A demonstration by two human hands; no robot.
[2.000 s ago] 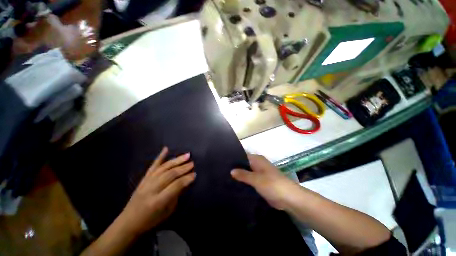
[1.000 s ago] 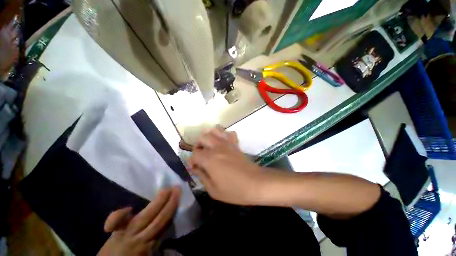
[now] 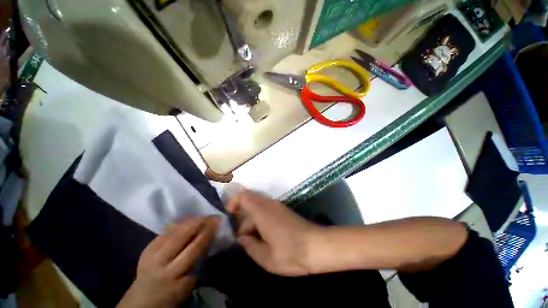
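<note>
A dark cloth panel (image 3: 96, 234) lies on the table at the lower left and runs down towards my lap. A white cloth piece (image 3: 135, 180) lies on it. A narrow dark strip (image 3: 183, 165) lies along the white piece's right side. My left hand (image 3: 174, 252) rests at the lower end of the white piece, fingers bent; its fingertips are blurred. My right hand (image 3: 270, 234) pinches the cloth edge at the strip's lower end. The sewing machine's presser foot (image 3: 240, 96) is lit above the needle plate, with no cloth seen under it.
Scissors with red and yellow handles (image 3: 333, 93), small pink and blue snips (image 3: 384, 71) and a black case (image 3: 437, 54) lie right of the machine head. The table has a green edge (image 3: 384, 132). A white board (image 3: 414, 180) and blue crate (image 3: 514, 240) are at the right.
The panel's flat dark face gave way to the white piece and strip on top. My hands moved closer together at the strip's lower end. The view has shifted nearer the machine.
</note>
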